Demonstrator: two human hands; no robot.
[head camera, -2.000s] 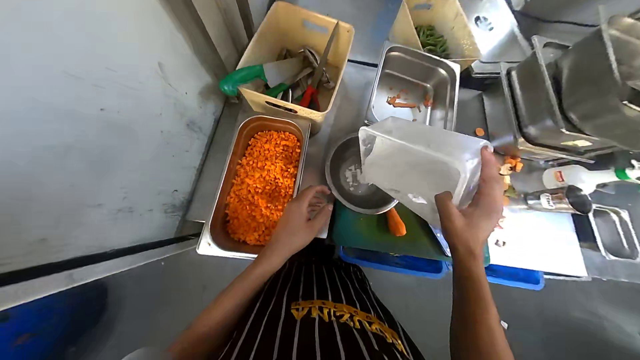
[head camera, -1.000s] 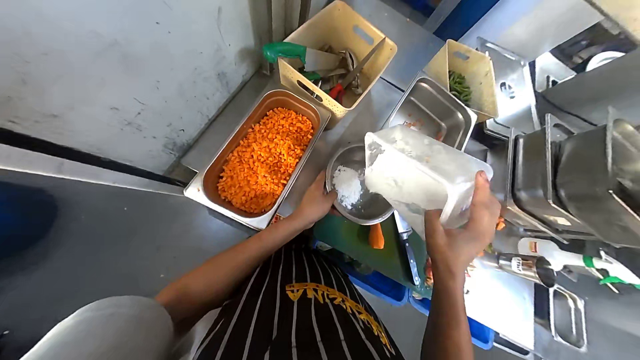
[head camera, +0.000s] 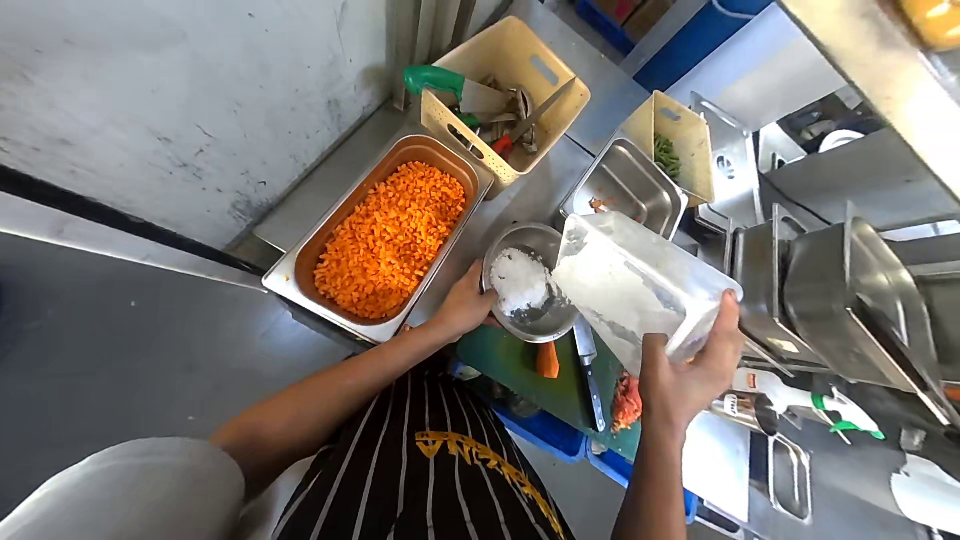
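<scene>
My left hand (head camera: 469, 301) grips the rim of a round steel bowl (head camera: 551, 319). A heap of white granular stuff, like coarse salt, (head camera: 519, 280) lies in the bowl. With my right hand (head camera: 690, 375) I hold a translucent plastic container (head camera: 675, 270) tilted over the bowl's right side; white grains fill its lower end and meet the bowl's edge. To the left of the bowl stands a deep steel pan (head camera: 281, 281) of diced carrot (head camera: 390, 240). Below the bowl, a carrot piece (head camera: 548, 360) and a kitchen knife (head camera: 590, 375) lie on a green cutting board (head camera: 510, 360).
A cream plastic basket (head camera: 555, 60) holds knives and tools behind the carrot pan. An empty-looking steel pan (head camera: 637, 176) with scraps and a smaller basket (head camera: 697, 142) of green vegetables stand behind the bowl. Steel pans (head camera: 847, 300) and a spray bottle (head camera: 802, 397) are at right.
The heap of white grains in the bowl has grown since the earlier frames. The container in my right hand is tipped further toward the bowl. The view has shifted.
</scene>
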